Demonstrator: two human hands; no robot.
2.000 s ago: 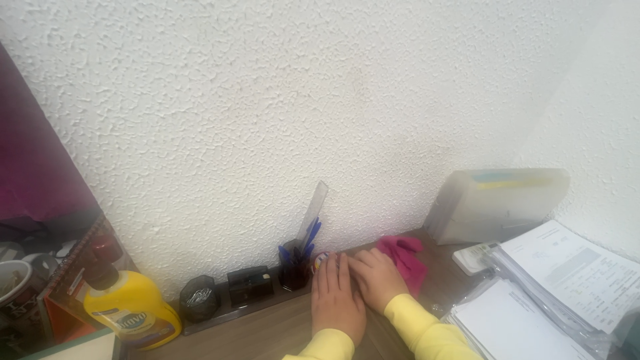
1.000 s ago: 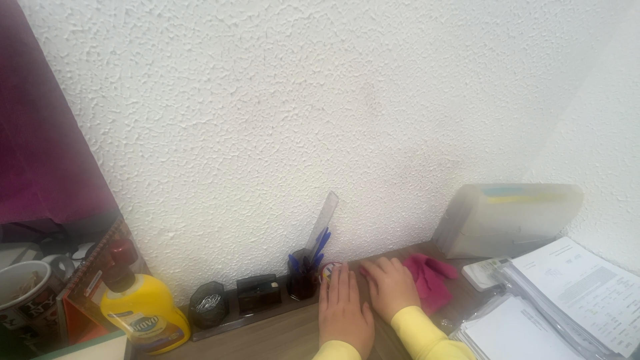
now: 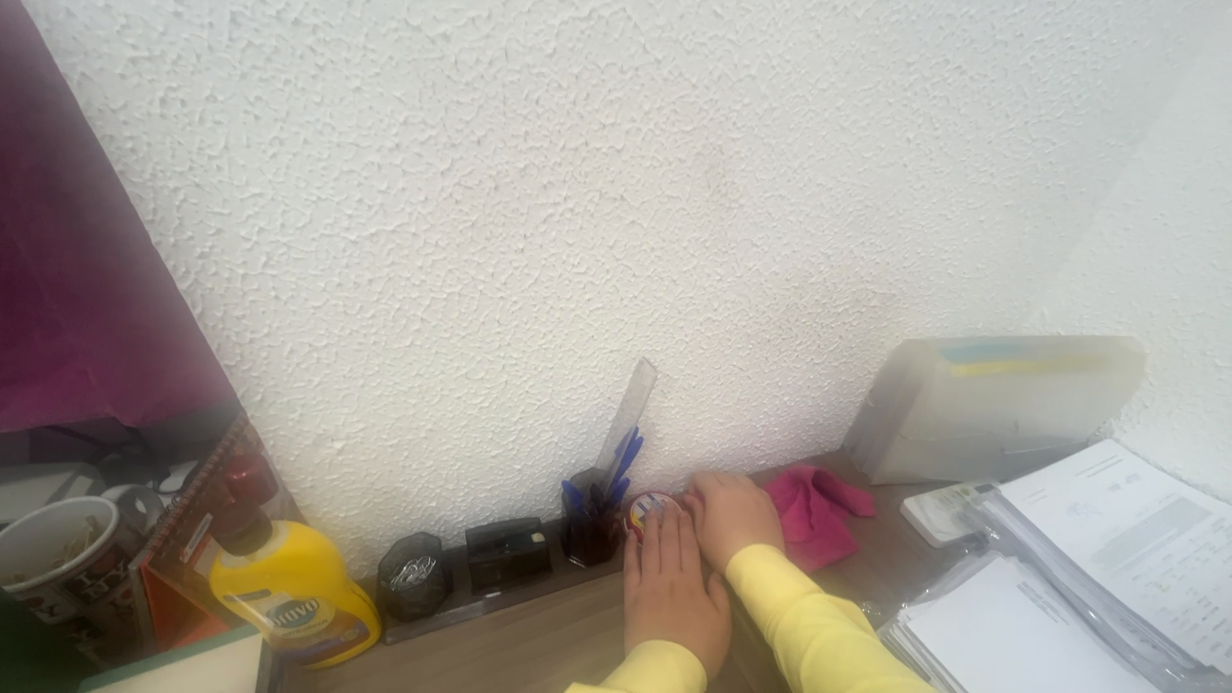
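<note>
A small round container with a colourful lid [image 3: 652, 510] stands on the wooden desk against the wall. The fingertips of my left hand [image 3: 674, 582] rest on its near edge, fingers extended. My right hand [image 3: 733, 520], fingers curled, is just right of the container; whether it grips the container is hidden. A crumpled magenta cloth [image 3: 816, 515] lies right beside my right hand. Left of the container, a dark pen holder [image 3: 590, 534] carries blue pens [image 3: 626, 460] and a clear ruler [image 3: 631, 414].
A dark desk organizer [image 3: 507, 553] with a cup of clips [image 3: 414, 577] stands leftward, beside a yellow Bravo bottle [image 3: 298, 597]. A patterned mug [image 3: 67, 558] is at far left. Rightward are a translucent file folder [image 3: 1011, 414], a white device [image 3: 943, 513] and stacked papers [image 3: 1025, 626].
Both hands remain beside the round container, with only small shifts of the fingers. The view has moved slightly.
</note>
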